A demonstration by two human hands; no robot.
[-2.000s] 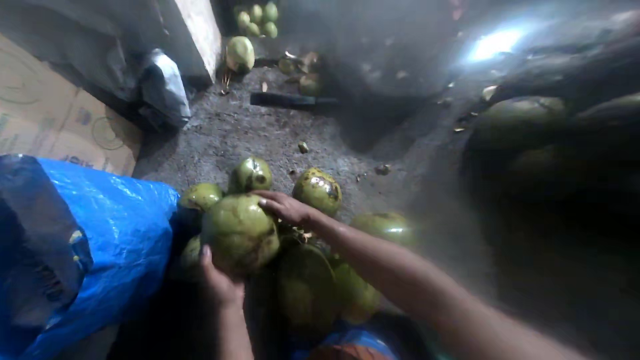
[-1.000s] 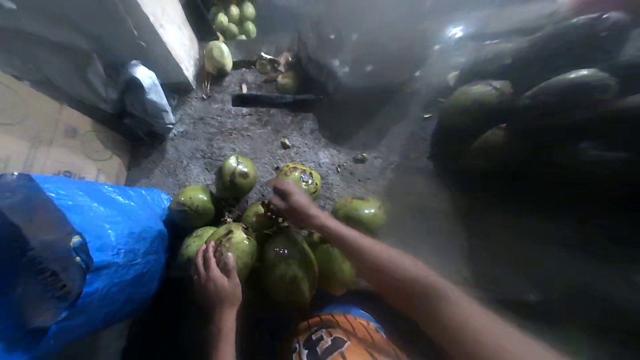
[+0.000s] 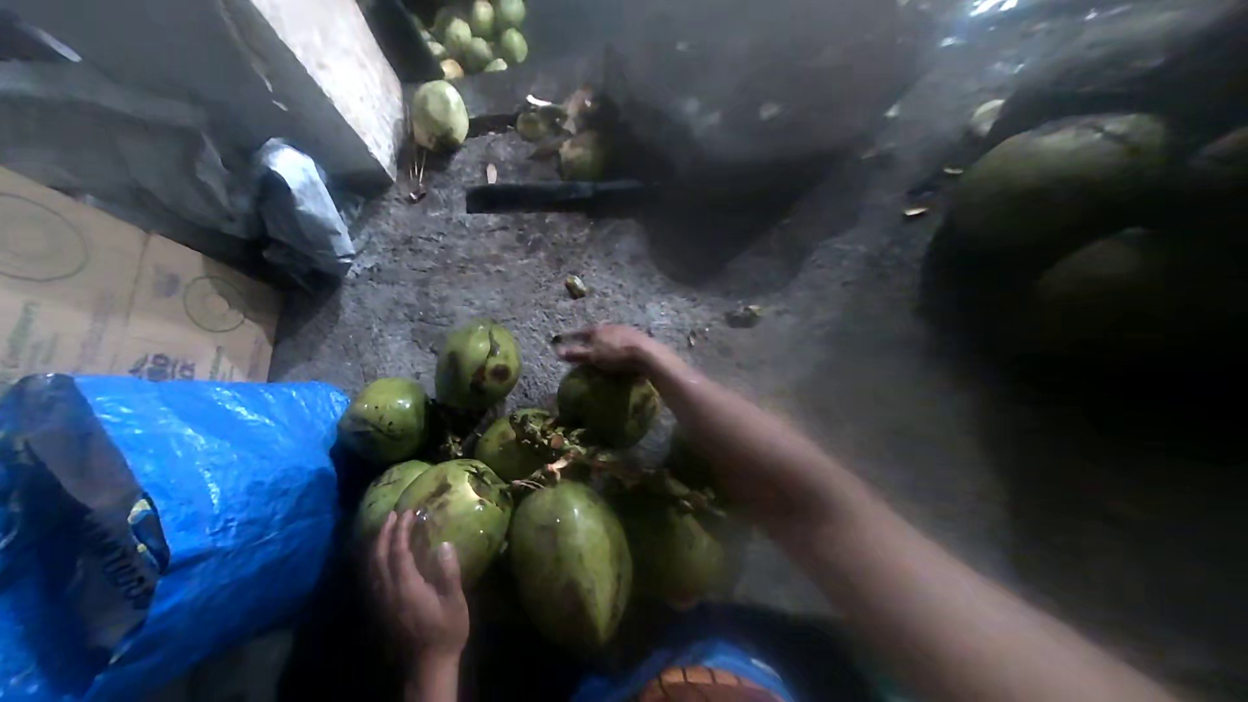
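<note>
Several green coconuts lie clustered on the floor, some joined by stalks (image 3: 556, 453). My left hand (image 3: 419, 585) rests with spread fingers against a coconut (image 3: 463, 512) at the cluster's lower left. My right hand (image 3: 606, 347) lies over the top of another coconut (image 3: 609, 408) on the far right side; its grip is partly hidden. Between and below them sits a large coconut (image 3: 570, 561). Two more, one upright (image 3: 478, 364) and one rounder (image 3: 385, 419), are at the upper left. My right forearm partly covers the coconuts on the right.
A blue plastic sack (image 3: 244, 487) stands at left before a printed cardboard sheet (image 3: 127, 292). A dark flat bar (image 3: 556, 197) lies on the rough floor (image 3: 439, 263). A lone coconut (image 3: 441, 115) is beside a concrete block (image 3: 331, 78). Large coconuts (image 3: 1063, 175) sit in shadow at right.
The coconut held between both hands two seconds ago is down in the cluster, my left hand still against it. My right hand has moved away from it to the far-right coconut.
</note>
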